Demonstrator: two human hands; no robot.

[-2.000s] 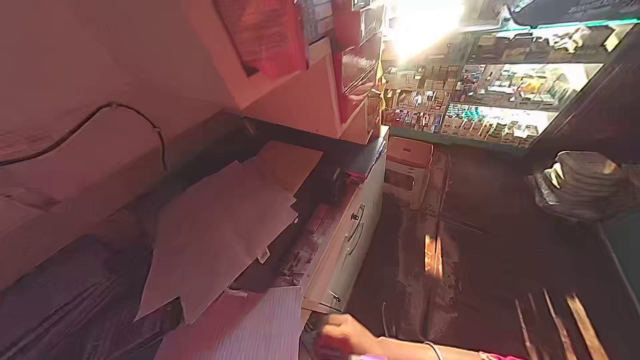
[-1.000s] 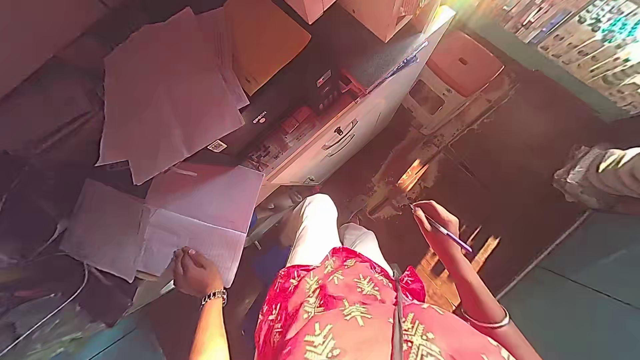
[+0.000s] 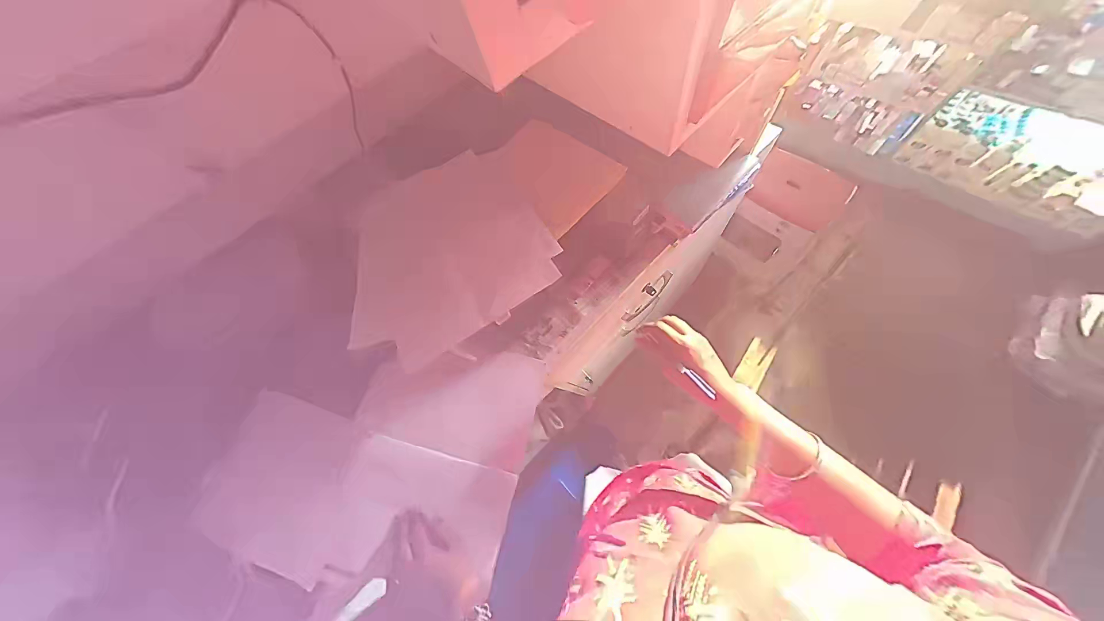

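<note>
My left hand (image 3: 423, 552) rests on the lower page of an open notebook (image 3: 440, 448) at the bottom left, blurred by glare. My right hand (image 3: 690, 358) is stretched out near the front of a pale drawer (image 3: 651, 297), and a pen (image 3: 698, 382) shows under its palm. Whether the fingers touch the drawer cannot be told. Above the notebook lie several loose sheets of paper (image 3: 448, 259), partly over a brown envelope or folder (image 3: 561, 177). Another sheet (image 3: 276, 483) lies left of the notebook.
A pale cabinet (image 3: 621, 78) stands at the top of the desk. Beyond the drawer is a red and white stool or box (image 3: 798, 185) on the floor. Shelves of small goods (image 3: 975, 129) fill the upper right. A wrapped bundle (image 3: 1061, 345) sits at the right edge.
My right hand has moved toward the drawer front with the pen, from further out over the floor. My left hand stays on the notebook. The view has shifted and glare has grown.
</note>
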